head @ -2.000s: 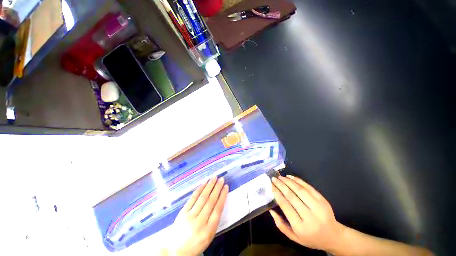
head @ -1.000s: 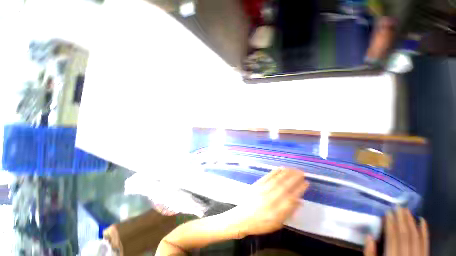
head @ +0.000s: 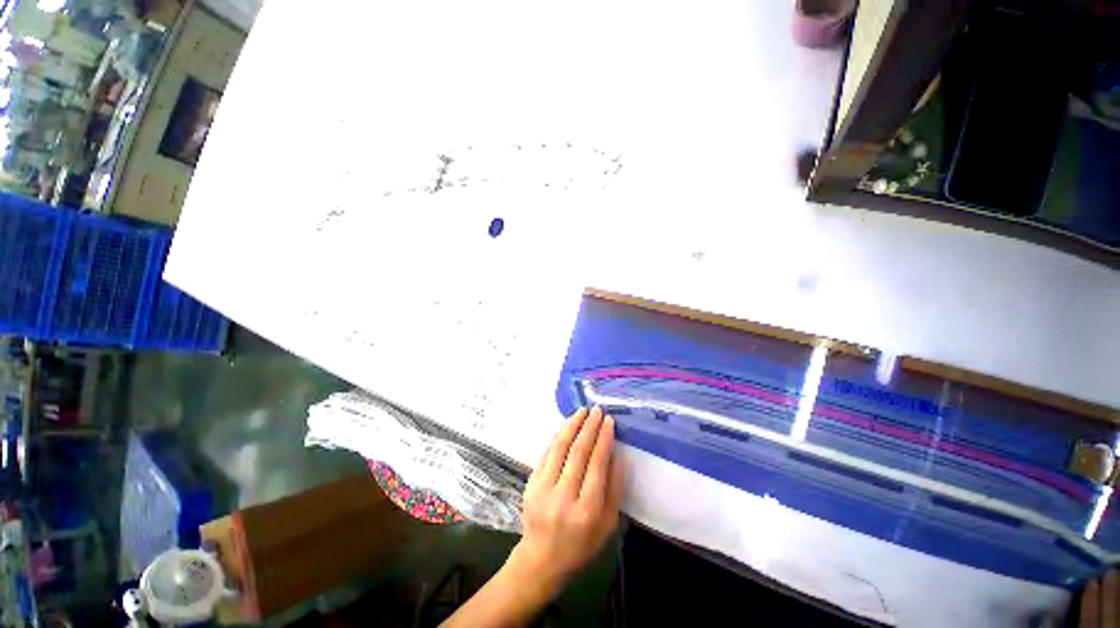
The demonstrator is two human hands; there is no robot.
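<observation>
The sewing template (head: 762, 356), a long blue-looking plastic sheet with a pink line and a pale curved slot, lies on the white table along its front edge. A brown band runs along its far edge. My left hand (head: 574, 491) lies flat with its fingertips at the template's left end, fingers close together; nothing shows held in it. My right hand (head: 1100, 604) is mostly cut off at the lower right corner, with only some fingers visible at the template's right end. Whether a cut piece lies inside the template is hard to tell.
A bundle of striped cut pieces (head: 424, 456) hangs at the table edge over red floral cloth (head: 415, 497). A small dark round dot (head: 496, 227) lies on the white table (head: 405, 270). The brown shelf (head: 970, 221) is at upper right. Blue crates (head: 92, 276) and a cardboard box (head: 307, 540) are at left.
The view has swung left, showing the table's left side and the bundle. My left hand has moved from the template's middle to its left end. My right hand is now mostly out of view.
</observation>
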